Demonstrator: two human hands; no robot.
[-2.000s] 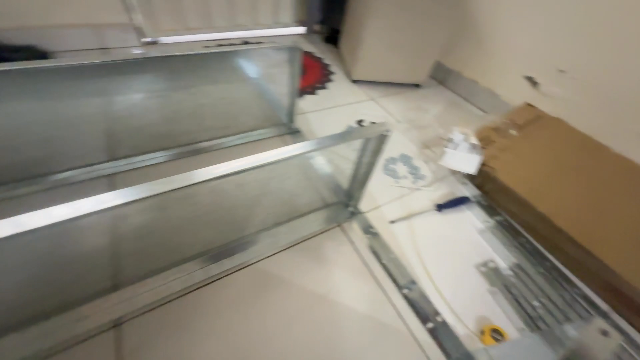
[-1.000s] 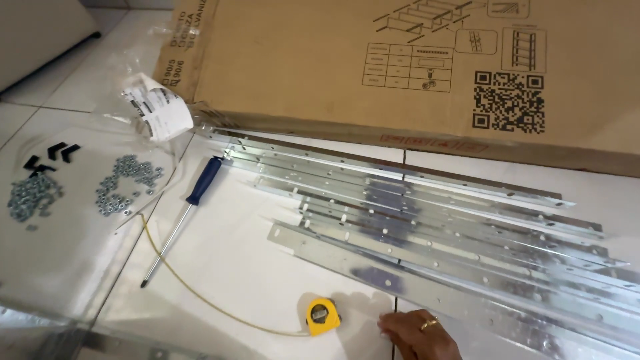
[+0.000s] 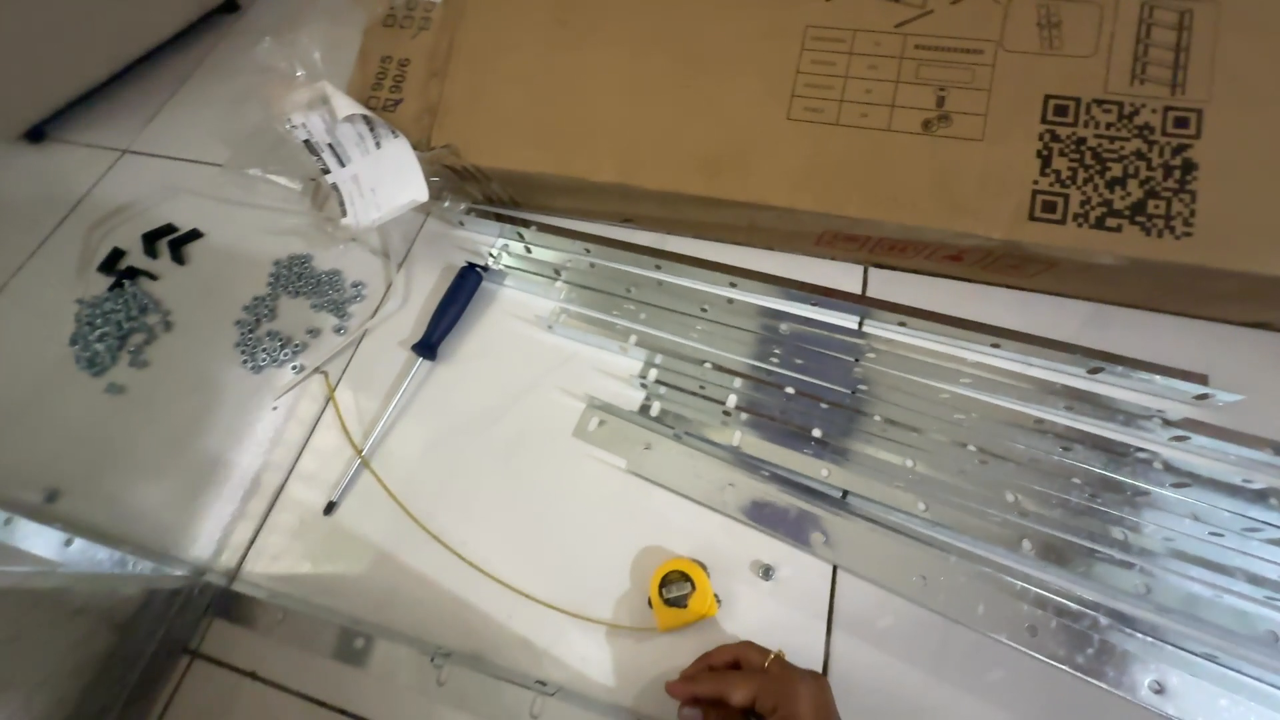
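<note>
My right hand (image 3: 755, 685), with a ring on one finger, enters at the bottom edge just below a yellow tape measure (image 3: 683, 593). Its fingers are curled, and whether something is between them cannot be told. A single nut (image 3: 766, 571) lies to the right of the tape measure. The thin yellow tape (image 3: 450, 548) runs left from its case, past a blue-handled screwdriver (image 3: 450, 311). Perforated metal angle posts (image 3: 900, 400) lie side by side across the right. Nuts (image 3: 270, 345) and bolts (image 3: 118, 325) are heaped at the left. My left hand is out of view.
A printed cardboard box (image 3: 640, 120) lies behind the posts. Beside it is a clear plastic bag with a white paper label (image 3: 375, 170). Black plastic corner pieces (image 3: 172, 243) sit by the bolts. A metal frame edge (image 3: 390, 660) crosses the lower left.
The view has swung from the metal frames to the box and loose parts. Since one second ago, the lone nut to the right of the tape measure has come into sight near my right hand.
</note>
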